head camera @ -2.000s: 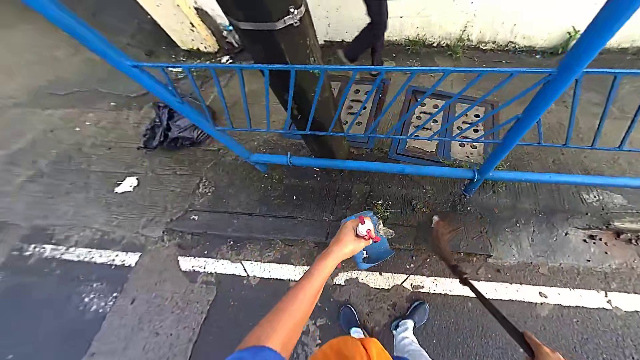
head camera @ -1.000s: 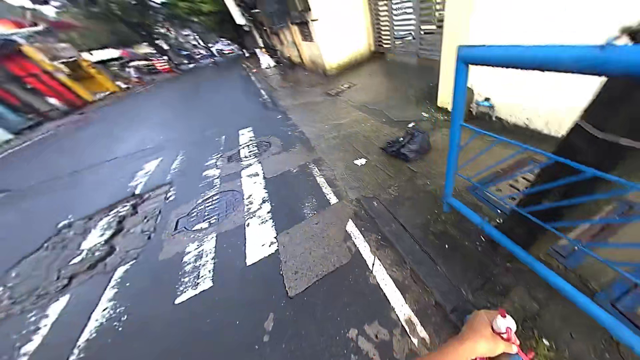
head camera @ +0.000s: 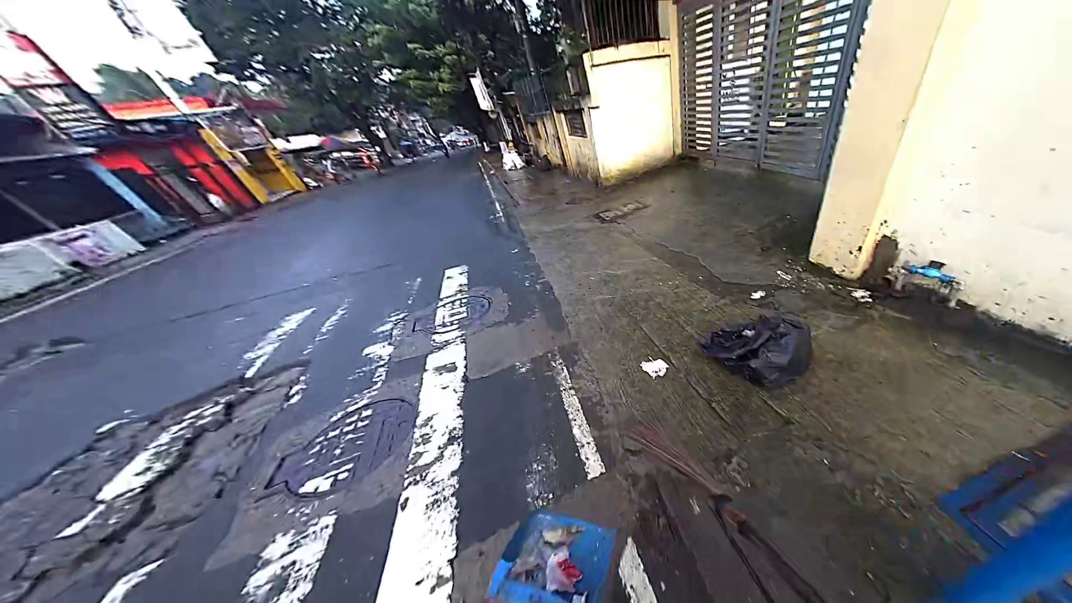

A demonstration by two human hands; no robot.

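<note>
Neither my left hand nor my right hand shows in the head view. A blue dustpan-like container [head camera: 596, 548] with litter in it, some of it white and red [head camera: 563, 571], is at the bottom edge, a little right of centre. To its right a stick broom [head camera: 682, 459] lies across the view, its bristles fanned toward the pavement edge and its handle running out at the bottom. What holds either one is hidden below the frame. A crumpled black plastic bag [head camera: 760, 350] rests on the wet pavement, with a white scrap [head camera: 655, 368] to its left.
A blue metal railing [head camera: 1017, 557] cuts into the bottom right corner. Broken asphalt [head camera: 159, 469] and a manhole cover [head camera: 347, 444] are at left. A wall with a blue-handled pipe valve [head camera: 930, 271] and a slatted gate [head camera: 766, 84] stand at right.
The view has swung left and up along the street. My left hand, seen earlier by the blue container, has left the view. The broom now reaches in beside the container.
</note>
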